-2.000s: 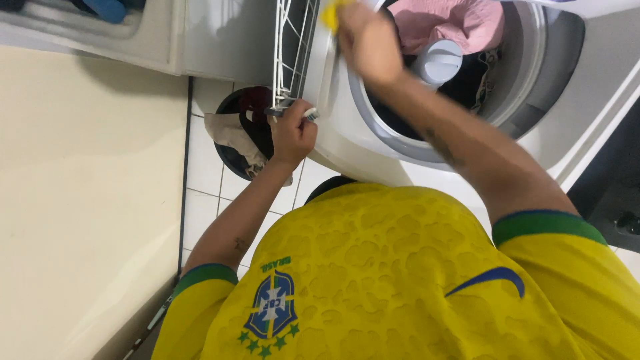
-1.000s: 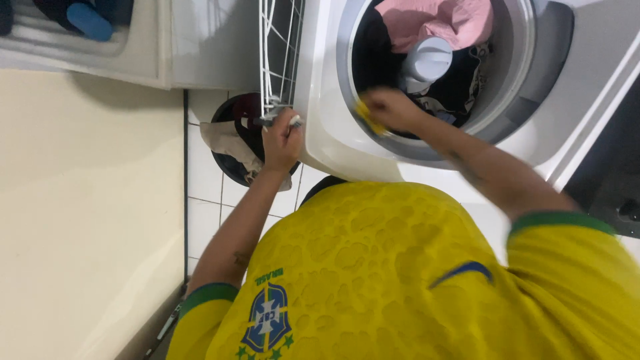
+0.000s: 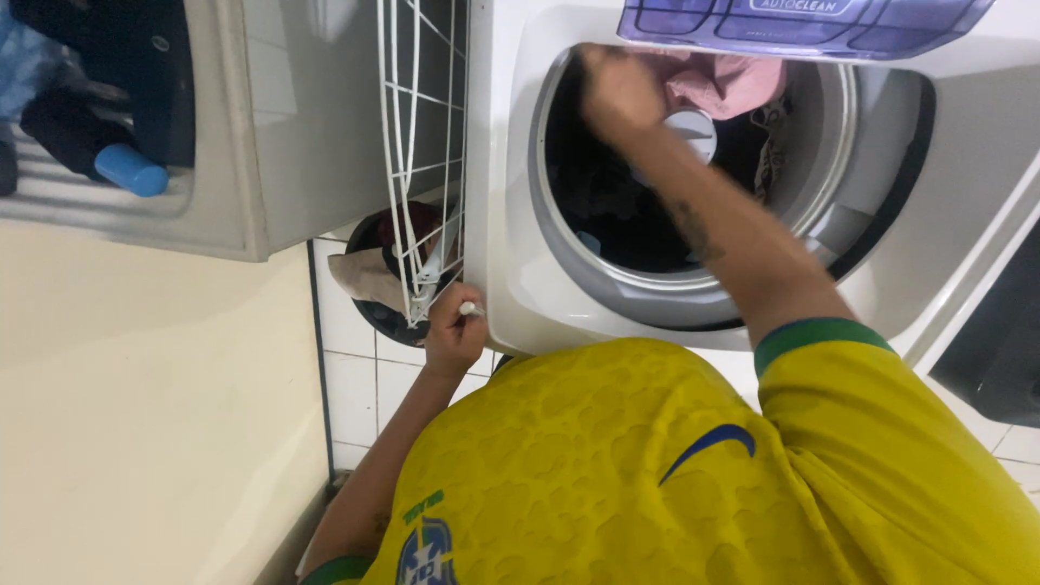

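My left hand (image 3: pixel 457 329) is closed around the lower end of a white wire rack (image 3: pixel 402 122), beside the washing machine's near left corner. My right hand (image 3: pixel 619 91), blurred by motion, is over the upper left edge of the open top-loading washing machine (image 3: pixel 504 203). Whether it holds anything is hidden. Close to it, a pink cloth (image 3: pixel 723 85) lies in the drum, beside the white agitator cap (image 3: pixel 692 134). Dark clothes (image 3: pixel 601 211) fill the lower part of the drum, and a dark patterned cloth (image 3: pixel 768 146) lies at its right side.
A grey laundry sink (image 3: pixel 223 162) at the upper left holds dark clothes and a blue object (image 3: pixel 132 171). Below the rack, a black basket (image 3: pixel 382 321) on the tiled floor holds a beige cloth (image 3: pixel 370 276). A purple translucent lid part (image 3: pixel 800 28) overhangs the machine's far side.
My right hand has moved from the near left rim of the drum to its upper left edge. The yellow item seen in it earlier is not visible now. My left hand stays on the rack.
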